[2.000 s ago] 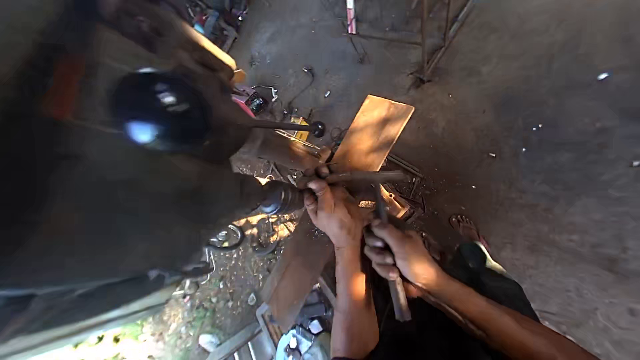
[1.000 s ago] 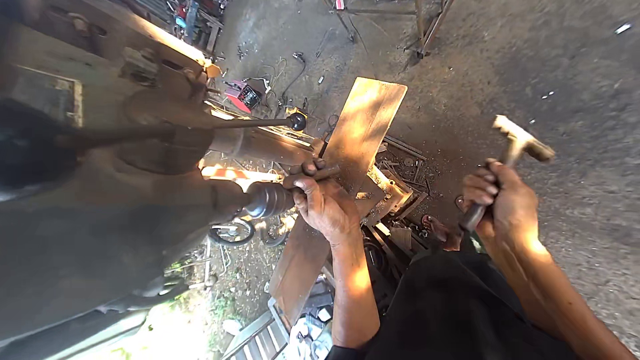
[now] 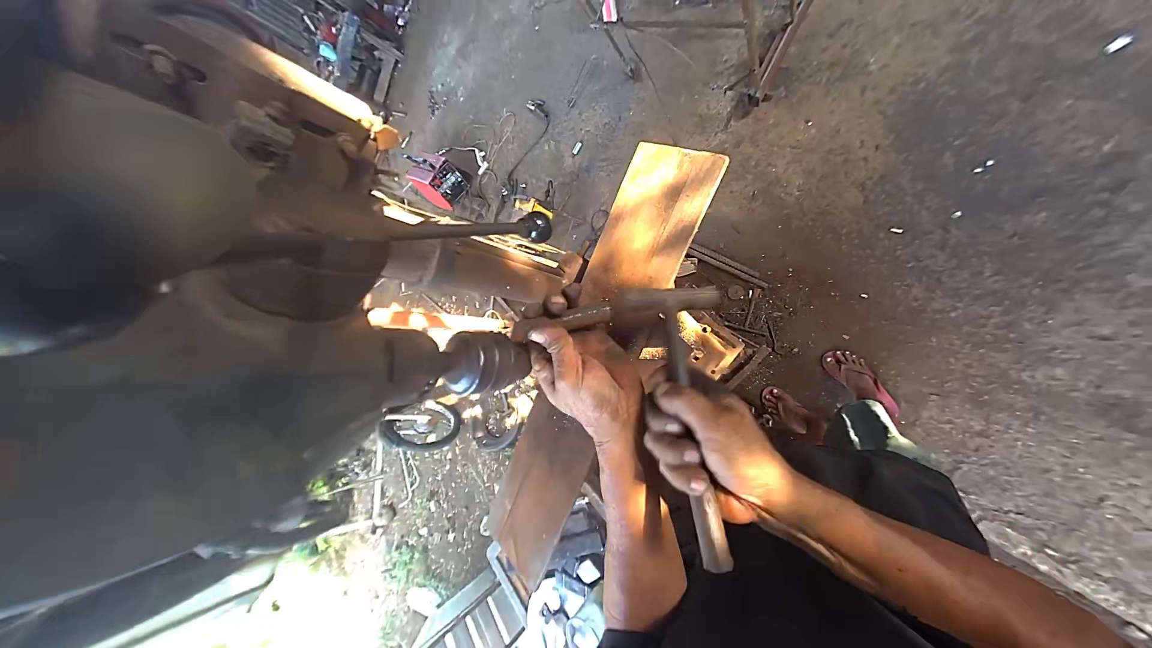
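Note:
My left hand is closed around a metal rod, held beside the dark round chuck of a large machine. In my right hand is the wooden handle of a hammer. The hammer's head is at the right end of the rod; whether the two touch cannot be told. Beneath the hands lies a long wooden board. A machine lever with a black ball knob reaches out above the left hand.
The grey machine body fills the left side. A red box with cables lies on the ground, a metal stand farther off. Scrap metal is right of the board. Sandalled feet are at the right.
My right hand has swung the hammer from the right, where it was raised a second ago, back to the rod. My left hand has kept its hold beside the chuck.

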